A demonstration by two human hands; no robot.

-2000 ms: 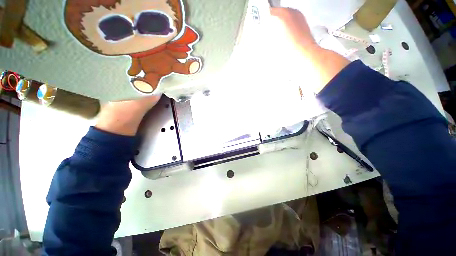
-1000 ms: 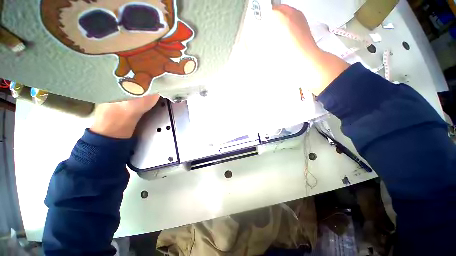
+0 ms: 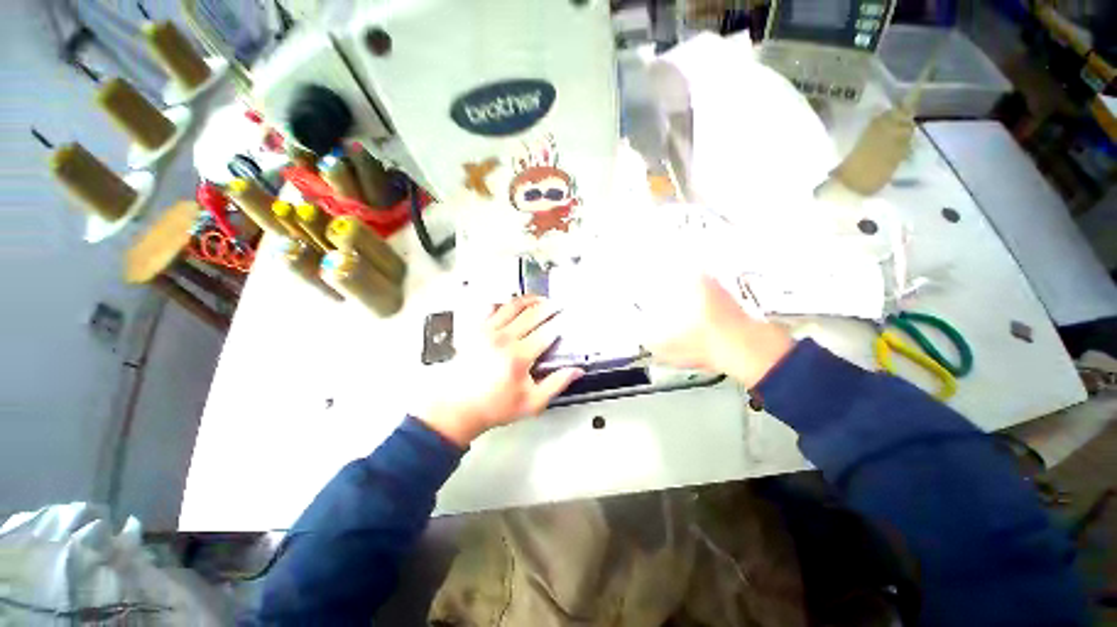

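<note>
The pale machine head with a "brother" badge and a cartoon sticker stands in front of me. My left hand lies with fingers spread on the left part of the metal work plate; whether cloth is under it is hidden by glare. My right hand is at the right part of the plate, its fingers washed out by bright light; its hold cannot be told. White cloth rises behind and right of the machine head. The needle area is overexposed.
Gold thread cones stand at left, more spools nearer. Scissors with green and yellow handles lie right. A dark rectangular piece lies left of my hand. A control panel stands behind. Khaki cloth hangs below the table edge.
The view has drawn back from the machine head, showing the badge, cones and scissors. My left hand has come out from behind the head onto the plate. My right hand has moved nearer the plate.
</note>
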